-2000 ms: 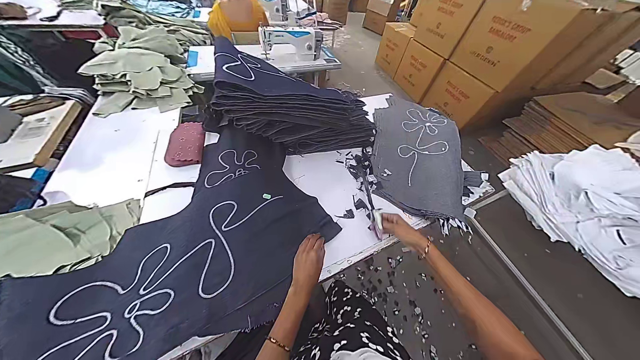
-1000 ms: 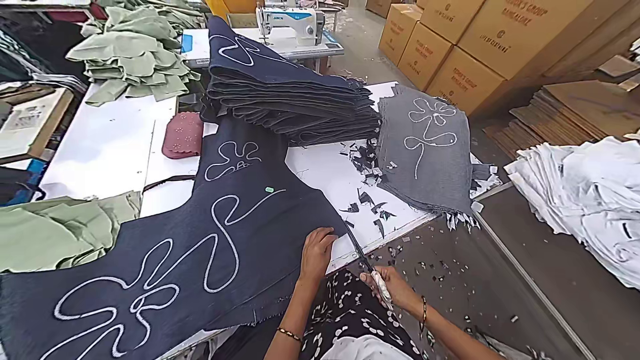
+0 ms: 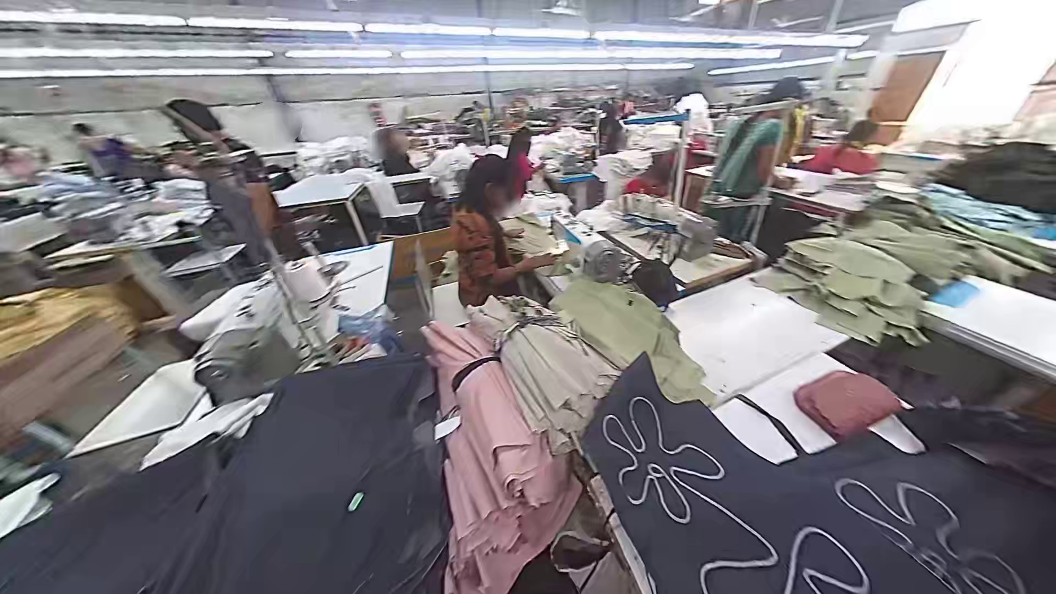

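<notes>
Neither my left hand nor my right hand shows in this view. Dark navy fabric with white looping flower embroidery [image 3: 672,474] lies at the lower right, partly over a white table. Beside it a red-brown cushion-like item [image 3: 846,403] rests on the table, with a black strap [image 3: 767,425] to its left. Plain dark fabric [image 3: 330,470] with a small green tag [image 3: 355,502] spreads over the lower left. Between the two dark fabrics lies a bundle of pink fabric [image 3: 495,429] tied with a black band, touching a bundle of beige pieces [image 3: 544,363].
Green fabric pieces [image 3: 635,330] lie behind the bundles, and a green pile [image 3: 866,268] stands at the right. A person in orange [image 3: 478,247] works near a sewing machine [image 3: 596,252]. Another machine [image 3: 247,338] is at the left. More people and tables fill the background.
The view has swung far left and up. Both hands and the scissors, seen at the dark fabric's edge a second ago, are out of view.
</notes>
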